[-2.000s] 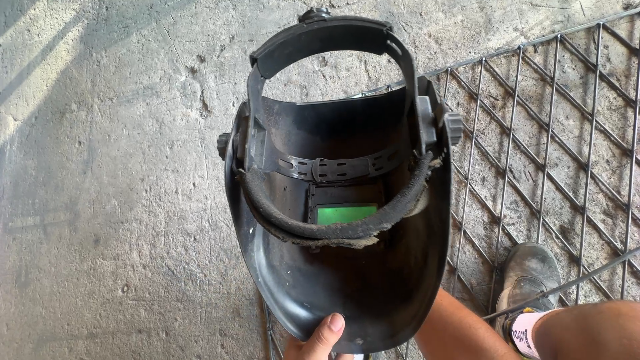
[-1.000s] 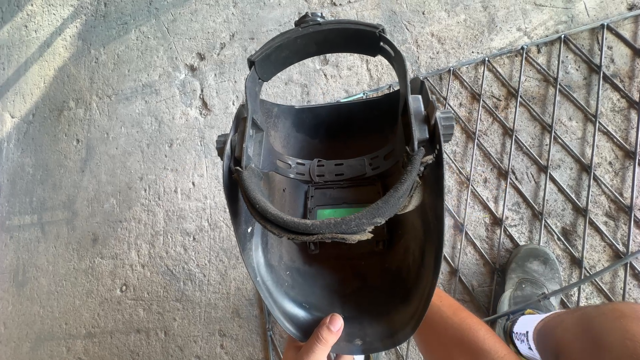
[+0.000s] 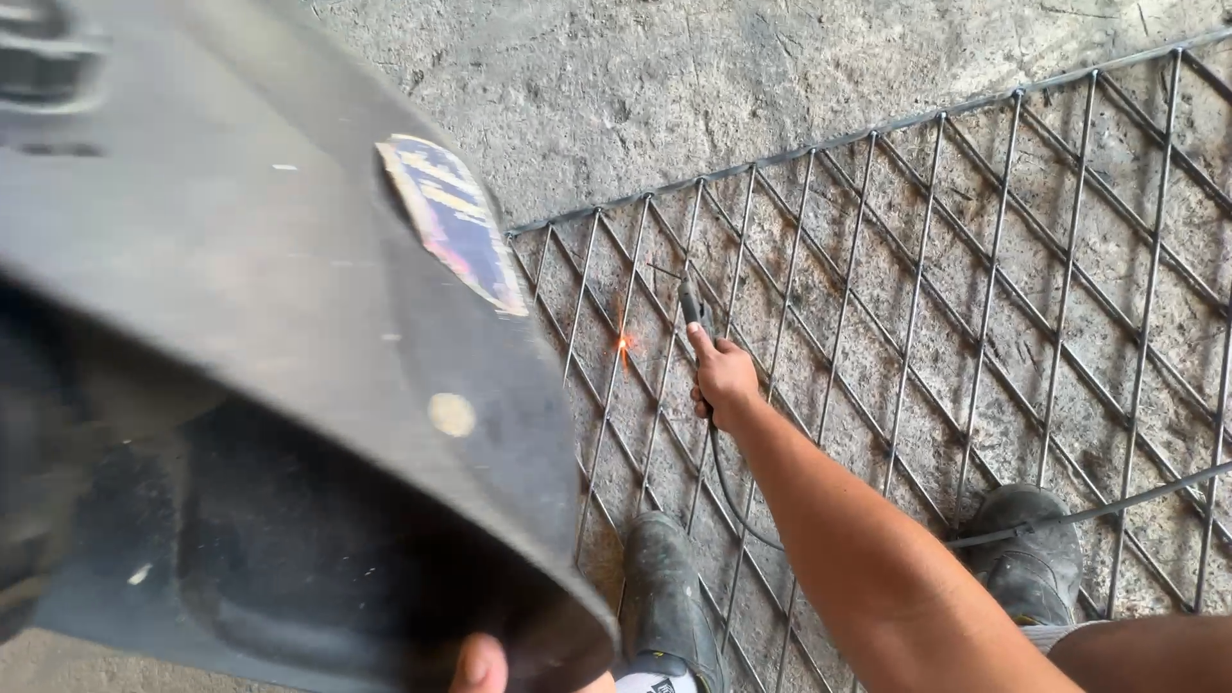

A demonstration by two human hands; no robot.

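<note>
A black welding helmet (image 3: pixel 318 250), blurred and close to the camera, fills the left side of the view with its outer shell turned partly toward me. My left hand (image 3: pixel 481 664) grips its lower edge; only the thumb and a bit more show. My right hand (image 3: pixel 727 375) is closed around an electrode holder (image 3: pixel 689 300) with a thin welding electrode (image 3: pixel 666 270) pointing up and left from its jaws. Both are above a metal grille (image 3: pixel 847 279) of crossed rods lying on the floor. A small orange glow with sparks (image 3: pixel 623 344) shows at a rod left of my right hand.
The welding cable (image 3: pixel 1088 518) hangs from the holder and runs off to the right. My boots (image 3: pixel 664 577) stand at the grille's lower part, one on each side of my right forearm. Rough concrete (image 3: pixel 577 96) lies beyond the grille's edge bar.
The helmet has swung left and turned from its inside toward its outer shell. My right hand with the electrode holder has come into view, and a glow shows on the grille.
</note>
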